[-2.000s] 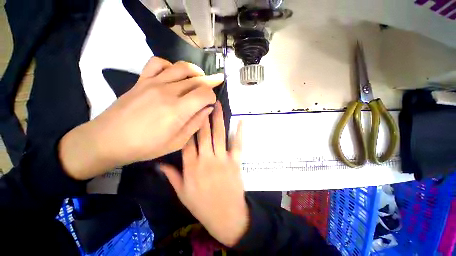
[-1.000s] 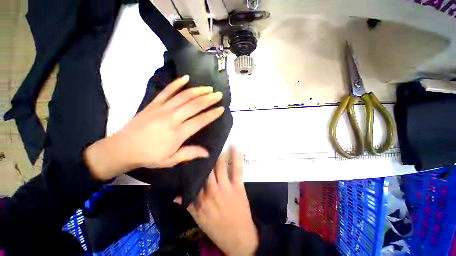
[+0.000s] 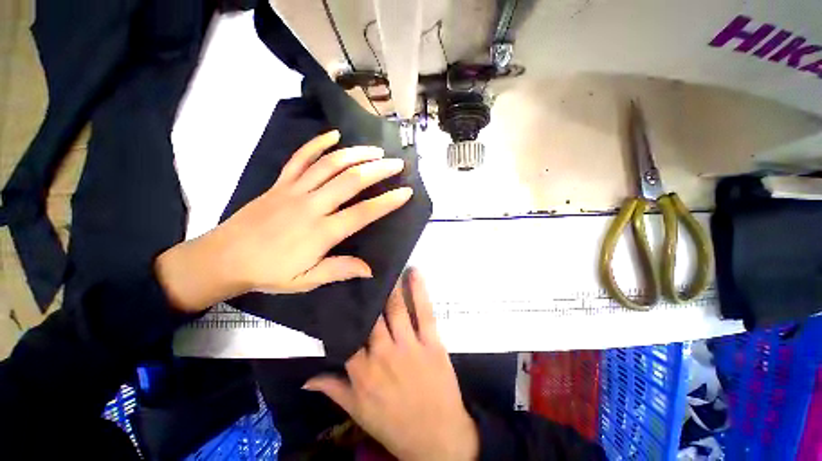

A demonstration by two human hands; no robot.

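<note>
A black garment panel (image 3: 369, 243) lies on the white machine table, its upper end under the presser foot (image 3: 407, 133). My left hand (image 3: 288, 216) lies flat on the panel, palm down, fingers spread and pointing toward the foot. My right hand (image 3: 401, 374) is at the table's front edge, at the panel's lower corner. Its thumb is apart from the fingers; whether the fingertips pinch the cloth edge is unclear. The needle tip is too small to make out. A ridged silver knob (image 3: 465, 155) is just right of the foot.
Scissors with olive handles (image 3: 667, 252) lie at right, blades pointing away. A folded black stack (image 3: 771, 252) is beyond them. More black pieces (image 3: 126, 153) lie at left over a tan surface (image 3: 20, 270). Blue (image 3: 638, 396) and red (image 3: 563, 387) baskets are below the table edge.
Two seconds ago both hands were close together near the foot. The left hand then flattened on the cloth and the right moved down to the table edge. Since one second ago the hands have barely moved.
</note>
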